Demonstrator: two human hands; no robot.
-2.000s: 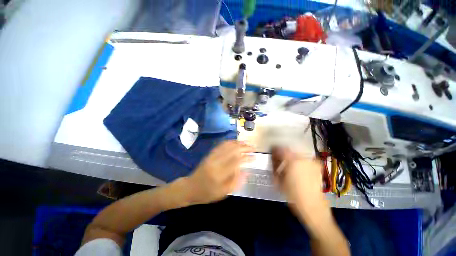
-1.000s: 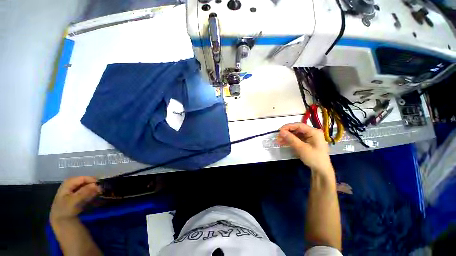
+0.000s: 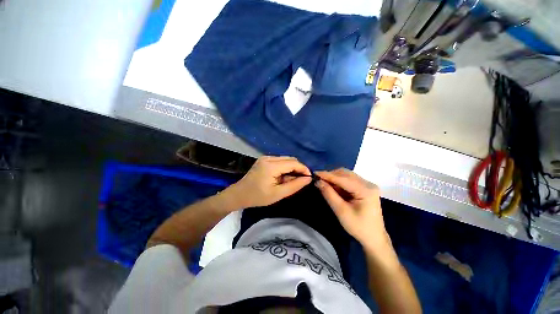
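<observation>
My left hand (image 3: 279, 179) and my right hand (image 3: 345, 195) are close together in front of my body, just off the table's front edge. Their fingertips pinch a thin black cord (image 3: 314, 177); only a small part of it shows between them. The dark blue garment piece (image 3: 331, 119) lies on the white tabletop, its right side by the needle area, with an opening showing white table. The sewing machine's presser foot area (image 3: 374, 75) stands at the cloth's upper right edge.
Red-handled scissors (image 3: 485, 179) and yellow-handled scissors (image 3: 508, 187) hang at the right below a bundle of black cords (image 3: 516, 122). Blue crates holding dark cloth stand at lower left (image 3: 104, 214) and lower right (image 3: 543, 288). The grey ruler-marked edge (image 3: 430, 184) runs along the front.
My hands were apart with the black cord stretched between them; now they have come together at its middle. The view has shifted, with the table higher in the picture. The blue cloth has stayed by the needle.
</observation>
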